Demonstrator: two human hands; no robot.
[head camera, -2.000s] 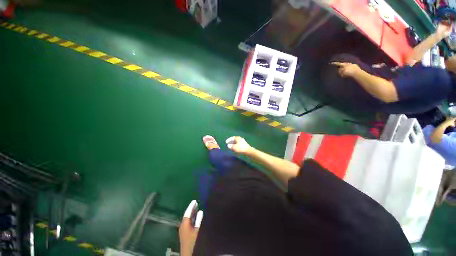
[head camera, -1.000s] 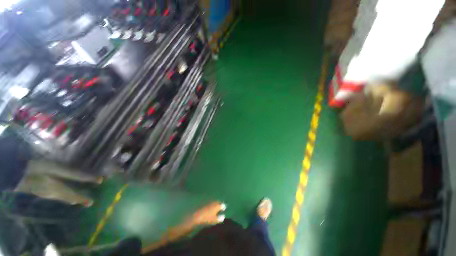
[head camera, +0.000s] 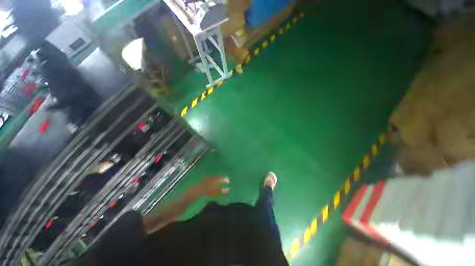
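My left hand (head camera: 216, 185) is blurred, held out from the lower left over the green floor (head camera: 291, 98). Two pale fingertips show slightly apart, and I see nothing in the hand. My right hand is out of the picture. My black top fills the bottom middle, with one dark blue trouser leg and a shoe (head camera: 270, 180) above it.
Metal racks (head camera: 120, 171) with dark and red items curve along the left. A white-legged table (head camera: 211, 52) stands at the top. Yellow-black tape (head camera: 338, 198) crosses the floor. Brown cartons (head camera: 442, 104) and a white stack with red stripes (head camera: 416, 208) are on the right.
The view has turned from the white box of dark parts to the aisle beside the racks. The white-legged table has come into view. My right hand, seen two seconds ago, has left the picture.
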